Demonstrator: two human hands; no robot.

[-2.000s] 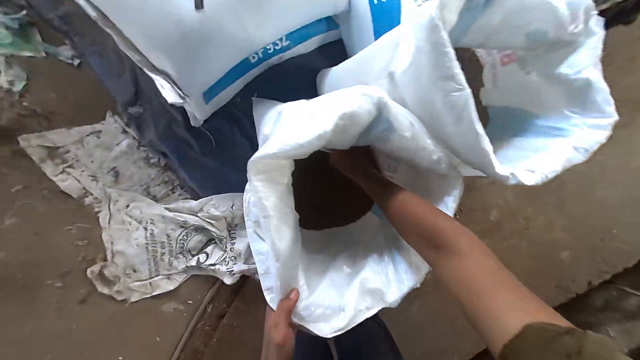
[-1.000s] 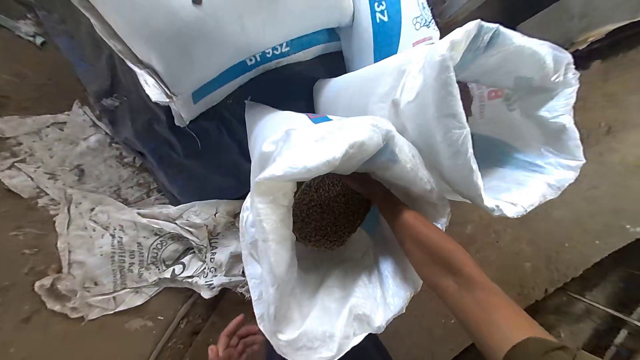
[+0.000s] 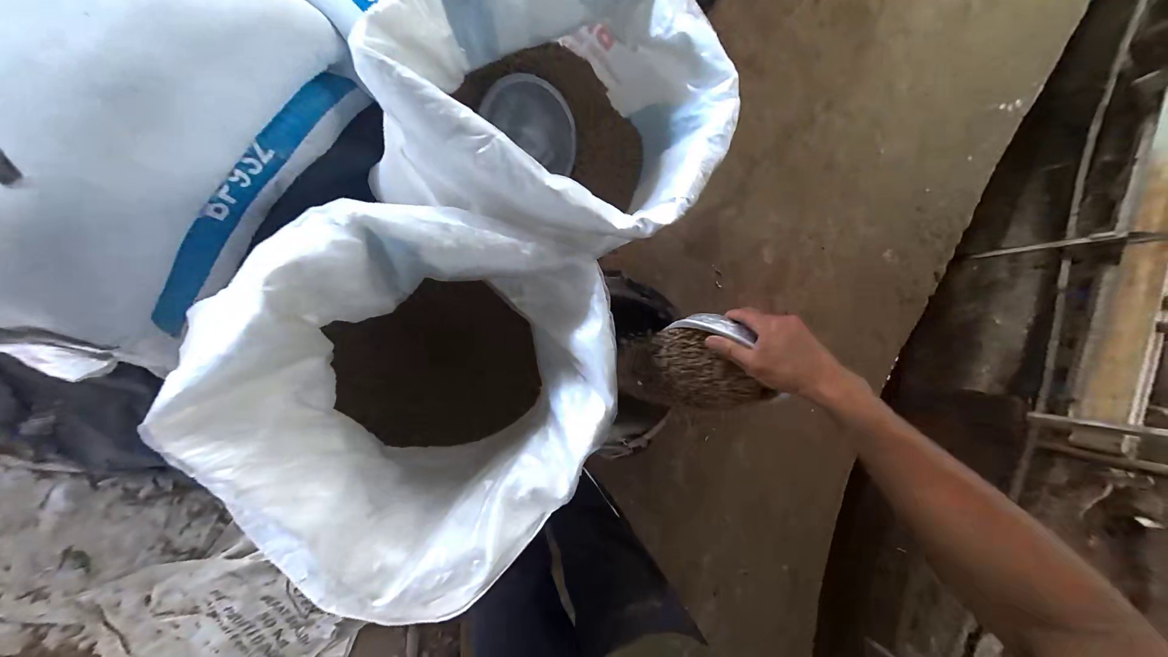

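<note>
My right hand (image 3: 776, 351) grips the rim of a metal bowl (image 3: 716, 327) heaped with brown pellets or grain (image 3: 707, 370). The bowl is tilted and stands out to the right of the nearer sack, over a dark container (image 3: 639, 306) that is partly hidden. An open white woven sack (image 3: 456, 520) with a rolled mouth fills the middle; its inside is dark. Behind it another open white sack (image 3: 703, 128) holds brown loose material and a round, pale bowl or lid (image 3: 529, 123). My left hand is out of view.
Full white sacks with a blue stripe (image 3: 182, 292) lie at the upper left. A dirty, flattened old sack (image 3: 210, 602) is on the floor at the lower left. My leg (image 3: 584, 566) is below the nearer sack. Sticks or rails (image 3: 1095, 237) lie beyond the floor's edge at right.
My right hand has come out of the nearer sack to the right, and a filled bowl now shows in it. My left hand has left the view. The view has shifted.
</note>
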